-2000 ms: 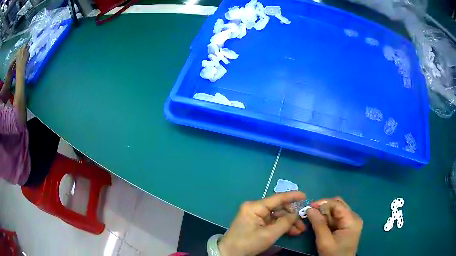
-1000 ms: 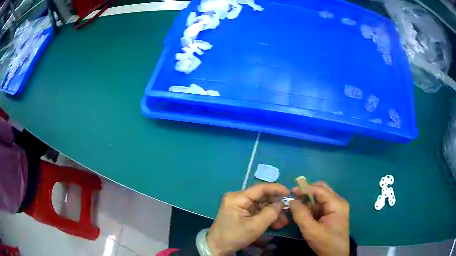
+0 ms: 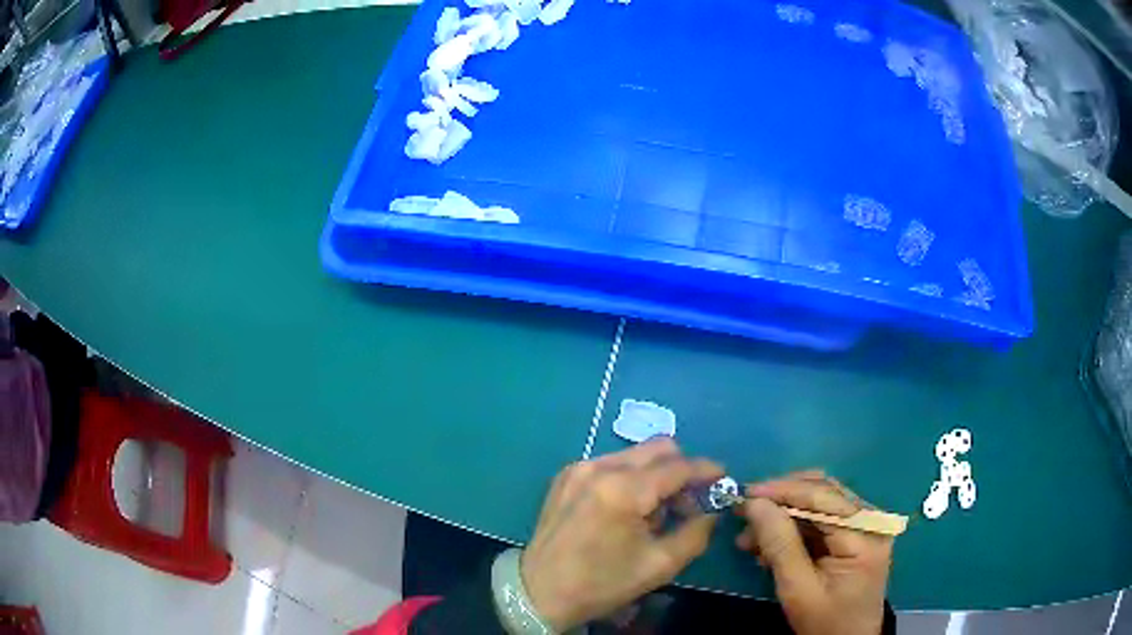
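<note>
My left hand (image 3: 615,527) holds a small clear housing with a white holed insert (image 3: 724,492) in it between thumb and fingers. My right hand (image 3: 826,552) grips a thin tan bamboo stick (image 3: 857,516); its narrow tip touches the insert and its wider end points right. One milky cover (image 3: 644,421) lies on the green mat just beyond my left hand. A loose cluster of white holed inserts (image 3: 953,474) lies on the mat to the right of my right hand.
A large blue tray (image 3: 534,270) stands ahead, with milky covers (image 3: 453,93) at its left and clear housings (image 3: 916,242) at its right. Clear bags (image 3: 1055,112) lie beyond it at right. A red stool (image 3: 155,490) stands at lower left, beside a person's sleeve.
The stick has swung from upright between my right fingers to nearly level, its tip now at the insert. My hands have parted slightly. The view has shifted, moving the tray left and up.
</note>
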